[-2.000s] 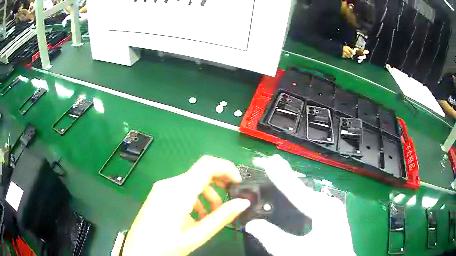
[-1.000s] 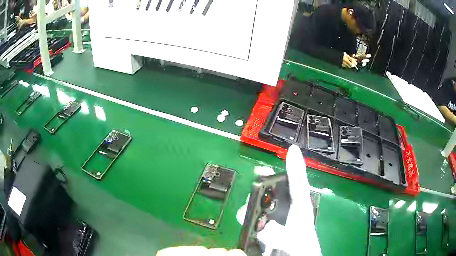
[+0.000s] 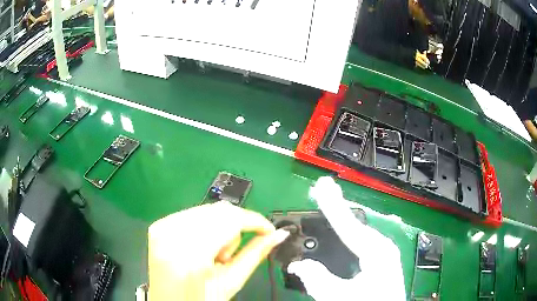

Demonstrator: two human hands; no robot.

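Observation:
My right hand [image 3: 359, 253], in a white glove, holds a dark phone housing [image 3: 318, 241] by its side, thumb on its face and index finger along the top. The camera end faces up and left, with a small round ring showing. My left hand [image 3: 206, 250] looks bare. Its thumb and index fingertips are pinched together at the camera area; whether a small part is between them cannot be told. Another housing [image 3: 231, 189] lies on the green belt [image 3: 171, 176], partly hidden behind my left hand.
More housings [image 3: 113, 159] lie spaced on the belt at left and right. A black blister tray [image 3: 406, 126] holding several housings sits on a red crate [image 3: 491, 188]. White discs [image 3: 272, 130] lie near the white machine [image 3: 235, 35]. A black box [image 3: 47, 229] stands left. A person's hand [image 3: 423, 59] shows opposite.
Since one second ago, my left hand has come up from the bottom edge to the camera area, and the held housing has turned flatter to view. Belt housings have shifted left in view.

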